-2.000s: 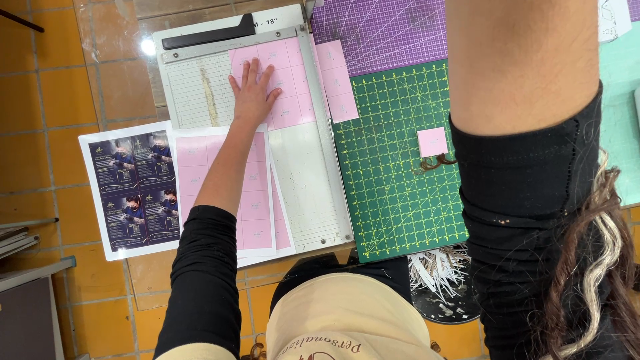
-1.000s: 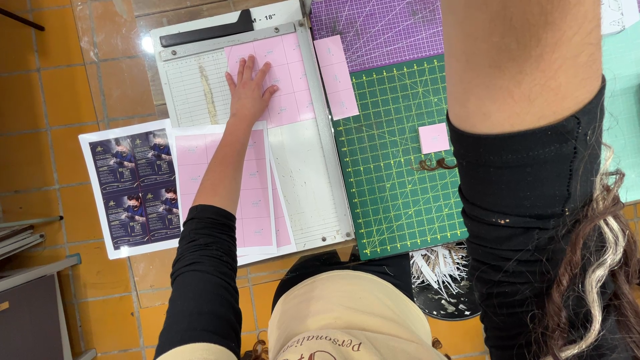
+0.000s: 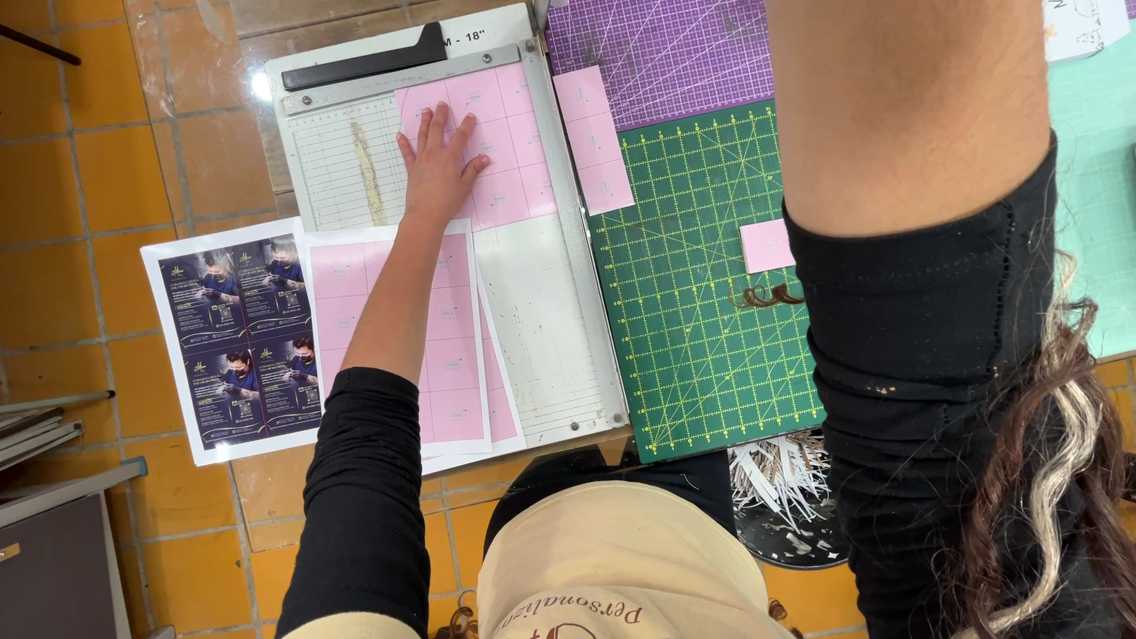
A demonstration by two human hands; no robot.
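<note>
My left hand (image 3: 439, 167) lies flat, fingers spread, on a pink printed card sheet (image 3: 510, 191) on the white bed of a paper trimmer (image 3: 550, 311). A metal rail crosses the sheet's top edge. Right of the trimmer's long metal edge lies a pink card strip (image 3: 595, 138), partly over the purple and green cutting mats. A small pink card piece (image 3: 766, 247) rests on the green mat (image 3: 701, 355). My right forearm reaches up past the top of the view, so my right hand is hidden. More pink sheets (image 3: 457, 311) with white borders lie under my left forearm.
Printed dark flyers (image 3: 240, 346) lie at the left, beside the pink sheets. The purple cutting mat (image 3: 661, 53) is at the top, a mint-green surface (image 3: 1096, 195) at the right. Below the table edge stands a black bin (image 3: 790, 541) with paper shreds (image 3: 781, 479). Hair hangs over my right sleeve.
</note>
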